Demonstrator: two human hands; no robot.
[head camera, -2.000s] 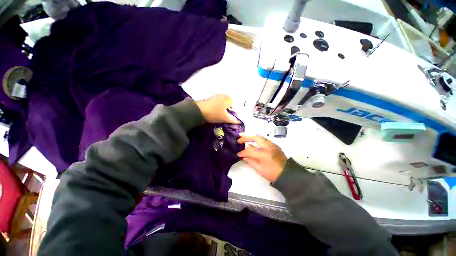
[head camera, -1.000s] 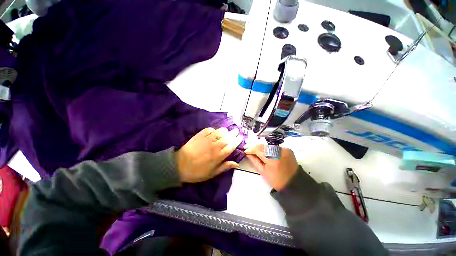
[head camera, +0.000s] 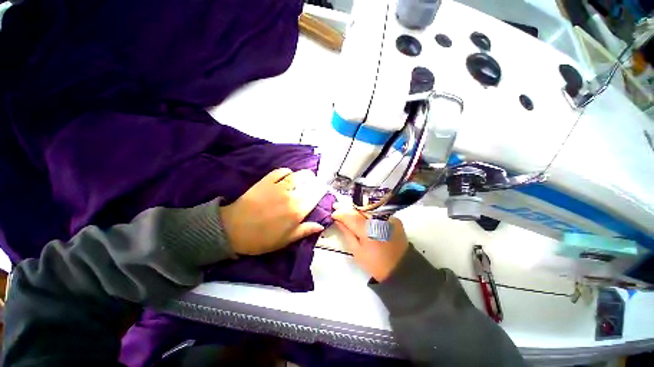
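Observation:
The dark purple garment (head camera: 136, 158) lies in a large heap left of the needle, its edge lilac under the lamp. My left hand (head camera: 269, 213) lies on the cloth with its fingers near the presser foot (head camera: 343, 186). My right hand (head camera: 373, 244) pinches the cloth edge (head camera: 326, 208) just in front of the foot, beside my left fingertips. The grey ribbed knob (head camera: 378, 229) shows over my right hand. The white sewing machine (head camera: 444, 79) with a blue stripe stands at the right. Glare and my fingers hide the needle point.
Red-handled snips (head camera: 487, 283) lie right of my right hand. A pale green box (head camera: 599, 245) is on the machine arm. A tan wooden stick (head camera: 320, 31) lies behind the heap. More purple cloth (head camera: 154, 337) hangs below the patterned table edge (head camera: 272, 324).
Over the two seconds, both hands and the cloth edge have come from in front of the machine to the presser foot. In the last second the hands have shifted only slightly, and the view has moved.

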